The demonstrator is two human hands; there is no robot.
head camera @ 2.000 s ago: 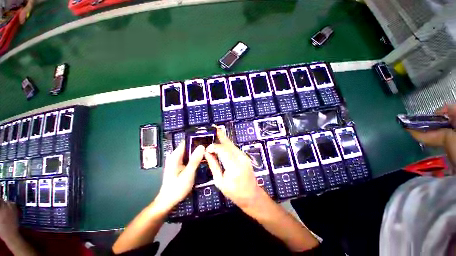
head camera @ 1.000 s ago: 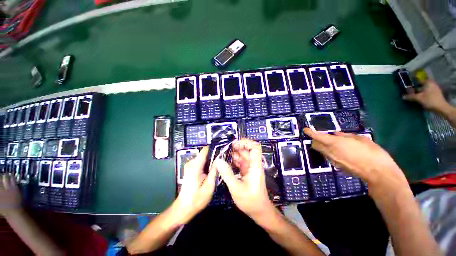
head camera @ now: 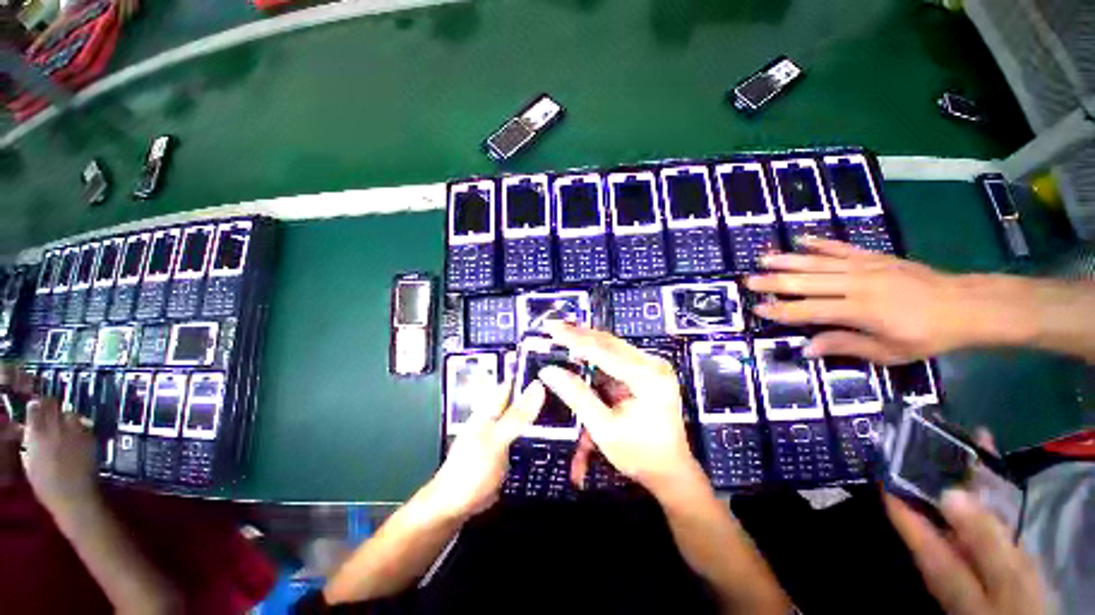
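Observation:
My left hand [head camera: 474, 451] and my right hand [head camera: 630, 402] meet over the front left of the black phone tray [head camera: 453, 322]. Both hold a dark keypad phone [head camera: 540, 463] with a pale-framed screen, fingers on its screen end. The phone is low at the front row; I cannot tell if it sits in its pocket. Keypad phones fill the tray's back row [head camera: 633, 204], and more lie in the sideways middle row and front row. A single part-built phone [head camera: 412, 324] lies just left of the tray.
Another person's hand [head camera: 847, 300] reaches over the tray's right side; a hand below holds a phone [head camera: 934, 459]. Stacked trays [head camera: 267, 288] stand left, near another worker's hand [head camera: 60, 451]. Part-built phones [head camera: 525, 127] lie on the green belt [head camera: 396, 96] beyond the pale rail [head camera: 348, 207].
My hands have lowered the phone to the tray's front row; it was raised and tilted. The other person's hand has spread over the tray, and a hand-held phone has appeared at lower right.

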